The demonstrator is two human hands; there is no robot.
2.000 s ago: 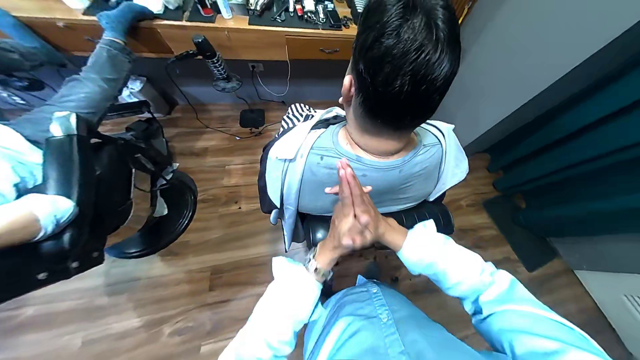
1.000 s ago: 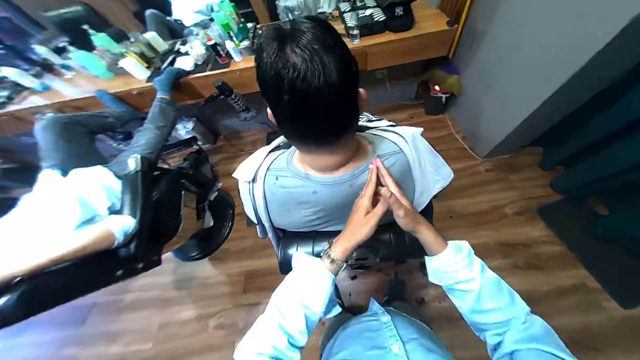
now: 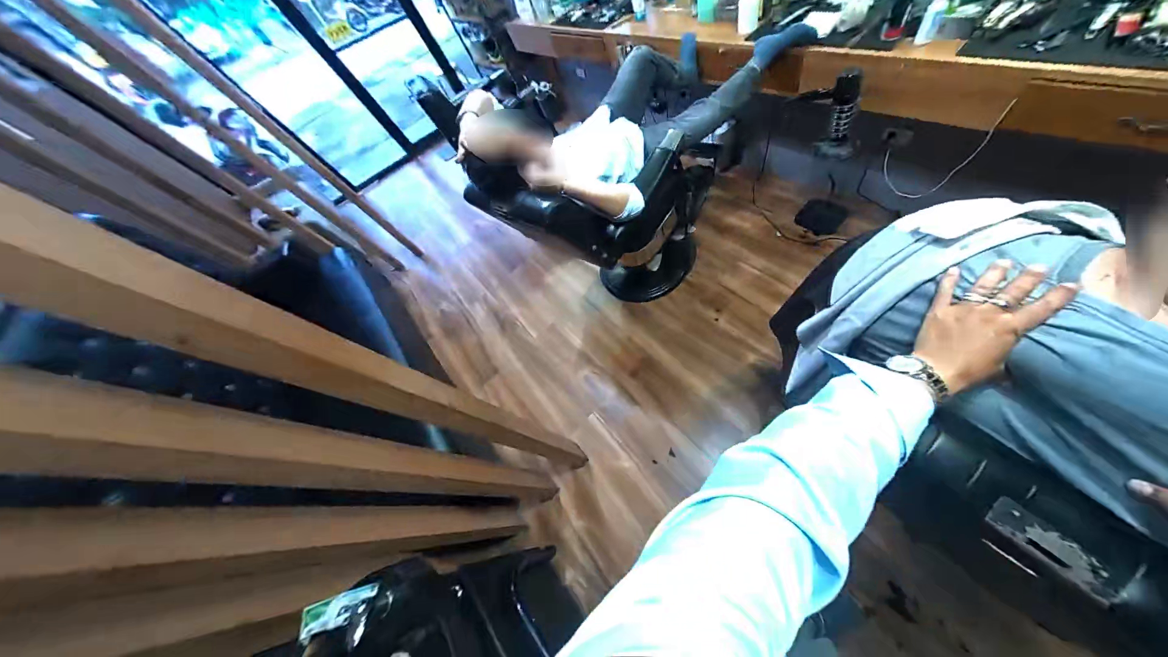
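My left hand (image 3: 981, 333), with rings and a metal-banded wristwatch (image 3: 920, 372), lies with its fingers spread on the upper back of a seated person's grey shirt (image 3: 1086, 383). It grips nothing. At the right edge only a fingertip or two of my right hand (image 3: 1148, 493) show against the lower part of the same shirt; the rest is out of frame. A light towel (image 3: 990, 214) is draped over the person's shoulder. The black chair back (image 3: 967, 474) stands below the shirt. The person's head is mostly cut off at the right.
Another person reclines in a black barber chair (image 3: 652, 237), feet on the wooden counter (image 3: 894, 68), which holds bottles and tools. Wooden slats (image 3: 301, 356) rise at the left, near a glass front. A black bag-like item (image 3: 438, 602) is at the bottom. A cable lies on the wood floor (image 3: 584, 347).
My hands were pressed together palm to palm behind the seated person's back; now they are apart, the left one flat on the shirt. The view has swung far to the left.
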